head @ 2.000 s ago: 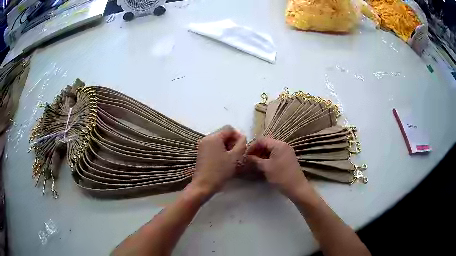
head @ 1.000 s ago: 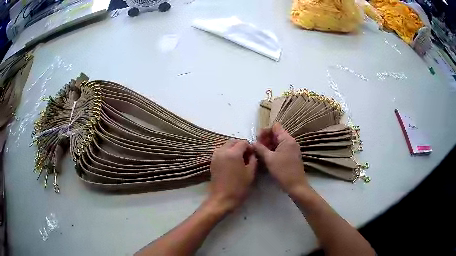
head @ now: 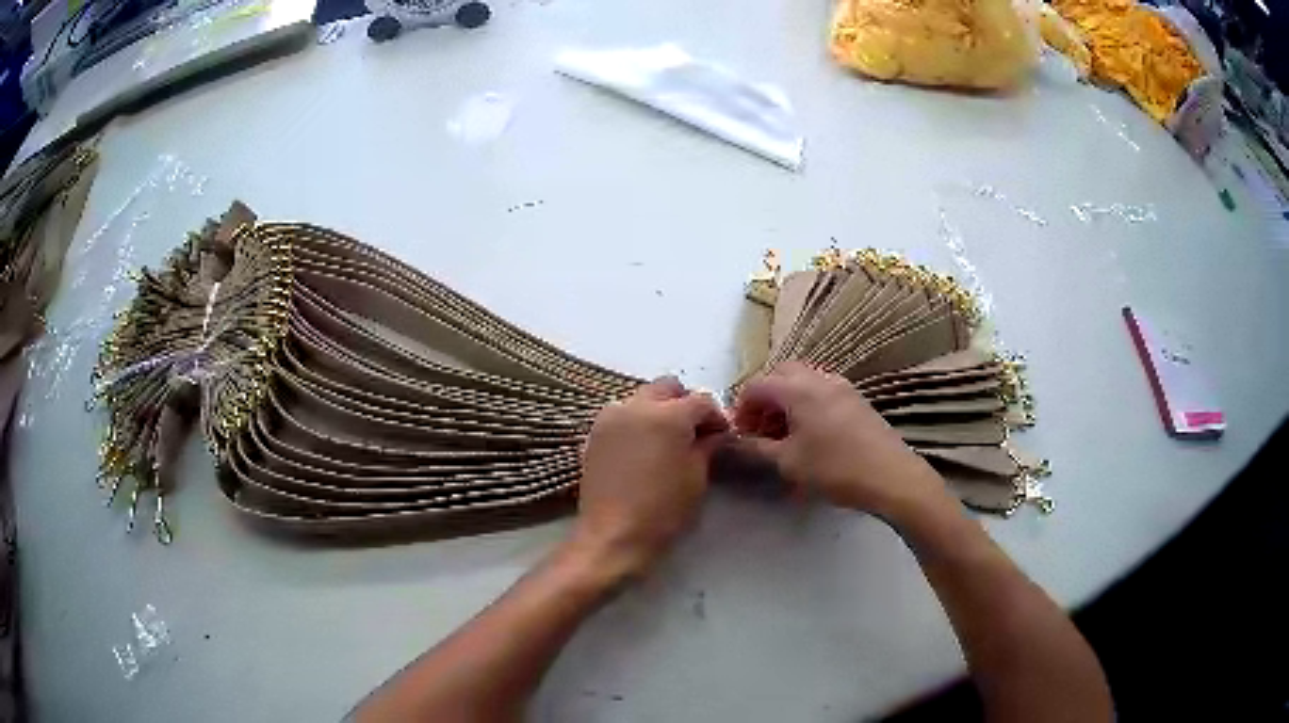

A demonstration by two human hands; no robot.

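A long bundle of tan webbing straps (head: 424, 389) lies across the white table, its left end bunched round with a pale tie and gold hooks. Its right end (head: 877, 332) fans out with gold snap hooks at the tips. My left hand (head: 648, 473) and my right hand (head: 820, 438) meet at the narrowed part of the bundle, fingers bent and pinched close together. A thin, pale, clear-looking tie (head: 728, 407) shows between the fingertips. Most of it is hidden, so which fingers grip it is hard to see.
A white cloth or paper piece (head: 693, 99) lies behind the straps. Orange-yellow pieces in clear bags (head: 933, 40) are at the back right. A white card with a red edge (head: 1176, 374) lies at right. Clear scraps (head: 142, 640) lie front left. More straps (head: 40, 247) hang at far left.
My hands have shifted right and stayed close together at the bundle's narrow part. My right forearm now angles further right. The straps lie in nearly the same shape.
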